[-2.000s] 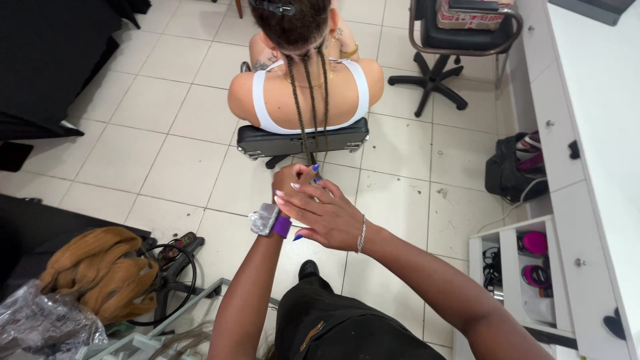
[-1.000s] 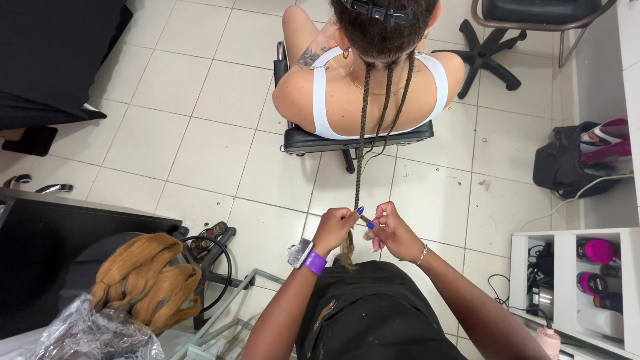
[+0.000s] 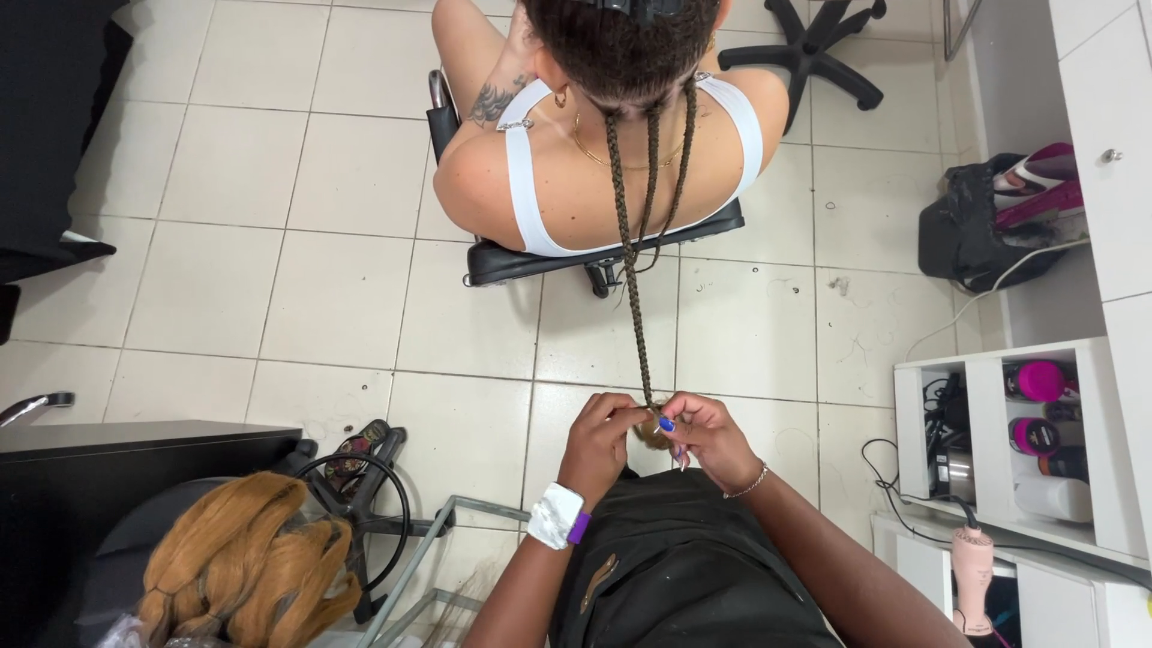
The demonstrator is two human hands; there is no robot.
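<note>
A long dark braid [image 3: 634, 297] runs taut from the back of a seated person's head down to my hands. My left hand [image 3: 605, 441] pinches the braid near its lower end between thumb and fingers. From the other side, my right hand [image 3: 706, 436] grips the same spot, touching the left fingertips. A tuft of lighter brown hair [image 3: 652, 434] hangs just below and between the hands, partly hidden by the fingers. Two other thin braids [image 3: 650, 180] fall loose down the person's back. The rest of the hair is gathered up under a black clip [image 3: 630, 7].
The person sits on a black chair [image 3: 513, 263]. Lower left, bundles of golden-brown hair [image 3: 243, 558] lie on a dark seat beside a metal frame [image 3: 445, 517]. At right stand a white shelf unit [image 3: 994, 441] with jars, a pink corded tool [image 3: 972, 576] and a black bin [image 3: 958, 229].
Two seconds ago my hands overlapped at the braids; now they are side by side, both pinching one braid low down. The view has shifted.
</note>
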